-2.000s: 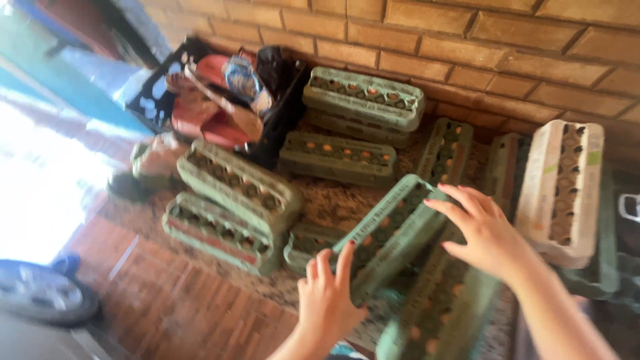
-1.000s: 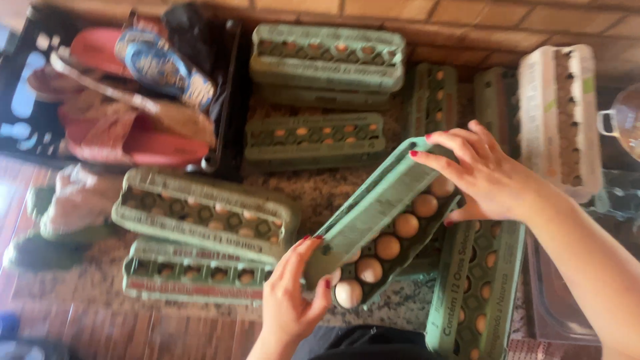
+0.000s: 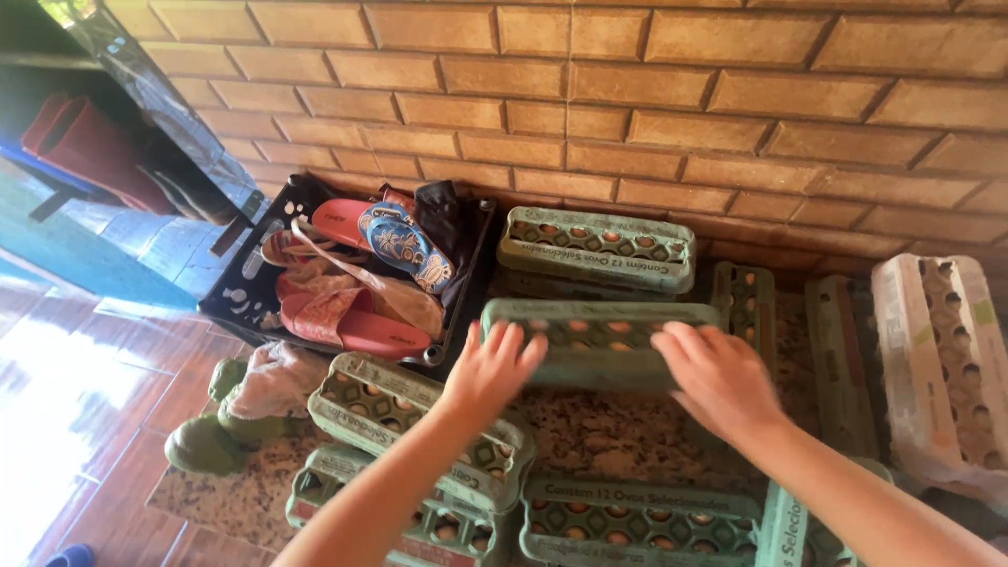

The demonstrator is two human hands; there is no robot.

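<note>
Both hands grip one closed green egg carton (image 3: 602,358) by its ends, over the granite counter: my left hand (image 3: 492,370) at its left end, my right hand (image 3: 717,382) at its right end. Brown eggs show through its lid openings. Just behind it, another green egg carton (image 3: 598,248) lies on top of a further one by the wall. Nearer to me are a slanting green carton (image 3: 421,425), one partly under my left forearm (image 3: 331,480), and another green carton (image 3: 642,524) in front. Blur softens the hands and the held carton.
A black plastic crate (image 3: 236,303) of sandals stands at the left, beside a crumpled pale cloth (image 3: 276,382) and a green rounded object (image 3: 203,445). Upright green cartons and a beige egg carton (image 3: 941,362) line the right. A brick-patterned wall (image 3: 622,79) bounds the back.
One second ago my hands held an open-lidded green carton of eggs, tilted, nearer to me. Now they are on a closed carton farther back. The view has shifted toward the wall.
</note>
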